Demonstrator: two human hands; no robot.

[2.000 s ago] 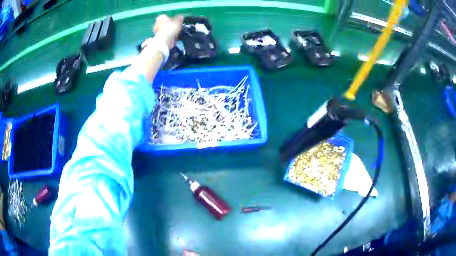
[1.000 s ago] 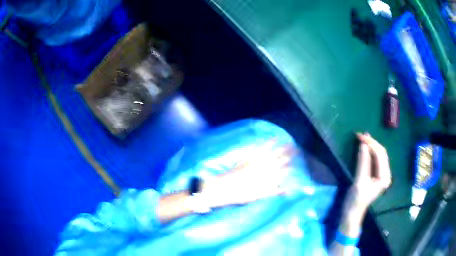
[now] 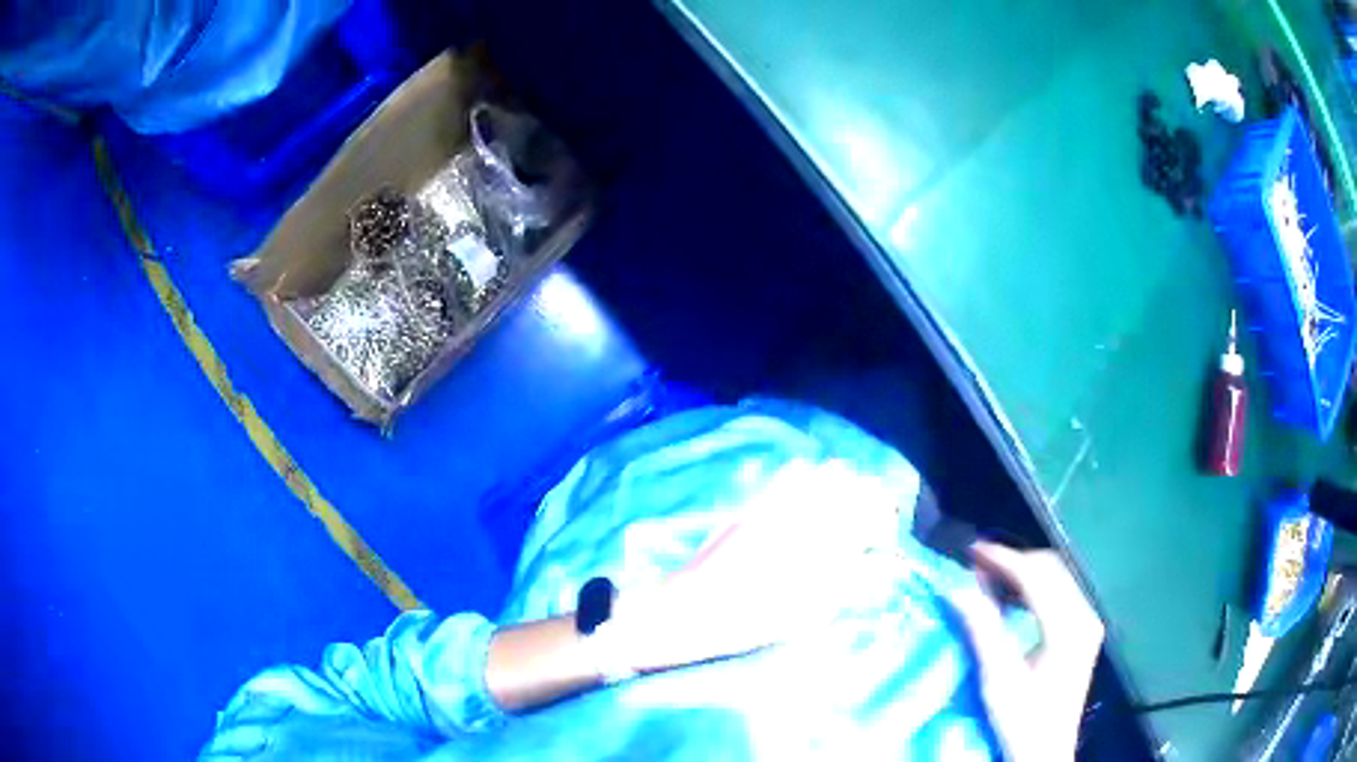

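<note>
My left hand (image 3: 714, 596) lies over my light-blue smock, with a dark watch at the wrist; it is so overexposed that its fingers and anything in them cannot be made out. My right hand (image 3: 1049, 633) is beside the bench edge, fingers bent and apart, with nothing visible in it. An open cardboard box (image 3: 320, 216) stands on the blue floor at upper left. It holds clear bags of small silvery and dark metal parts.
The green bench (image 3: 953, 253) curves down the right side. On it are a dark red bottle (image 3: 1228, 424), a blue bin of pale pins (image 3: 1265, 238), a dark pile of small parts (image 3: 1168, 157), white crumpled paper (image 3: 1216, 90) and a bin of brass bits (image 3: 1292, 554). Another person's blue clothing is at upper left.
The view has swung from the bench toward the floor and box, which now show more sharply. My right hand has moved down and left from over the bench to its edge.
</note>
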